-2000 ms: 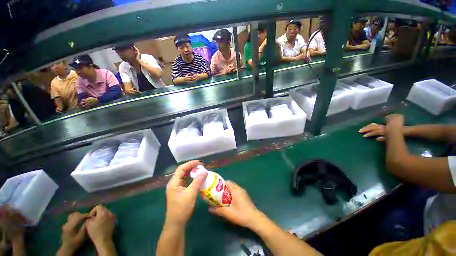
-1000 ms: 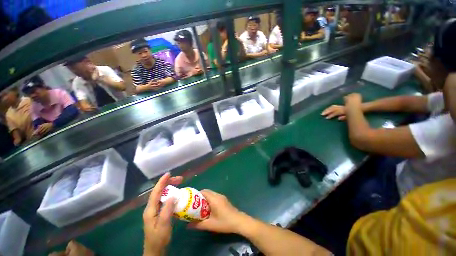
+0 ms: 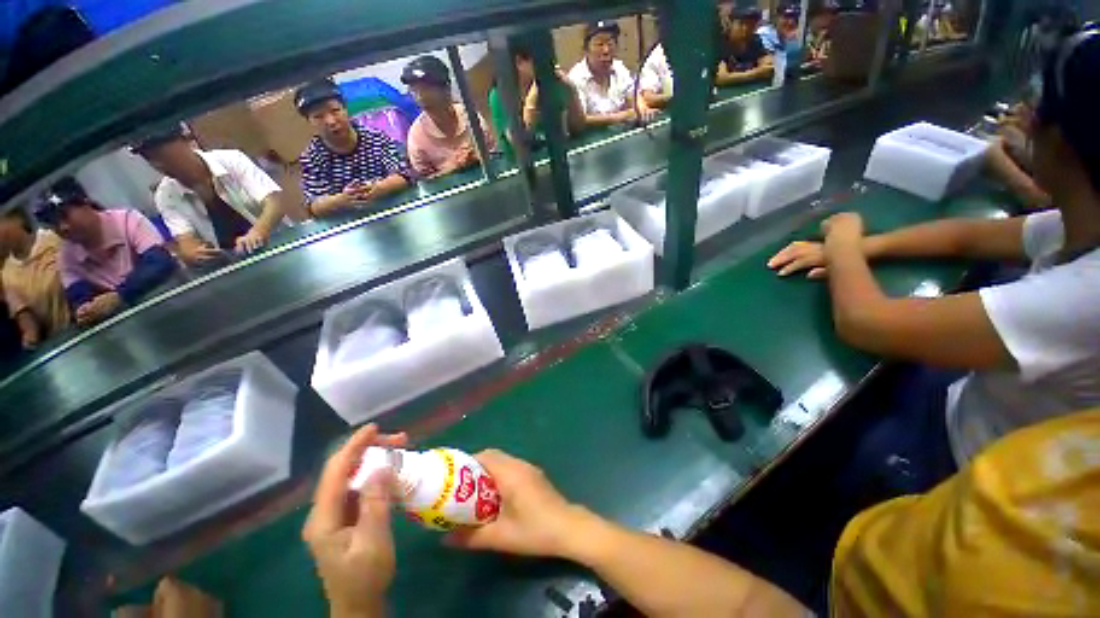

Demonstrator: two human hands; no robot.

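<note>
A white drink bottle with a red and yellow label (image 3: 444,485) is held nearly level above the green bench. My left hand (image 3: 350,513) has its thumb and fingers around the white top end. My right hand (image 3: 521,507) is wrapped around the red label end, with its fingers partly hidden behind the bottle. A black head strap mount (image 3: 709,386) lies on the bench to the right of the bottle, touched by no hand.
White foam trays (image 3: 410,362) with bagged lumps stand in a row behind the bench. A green post (image 3: 685,157) rises at centre right. A neighbour's forearms (image 3: 899,302) rest at the right. Small dark pieces (image 3: 573,600) lie at the near edge. Capped people sit opposite.
The view has turned right, so trays and strap sit further left. Both hands still hold the bottle, now nearer level. The neighbour at the right shows more.
</note>
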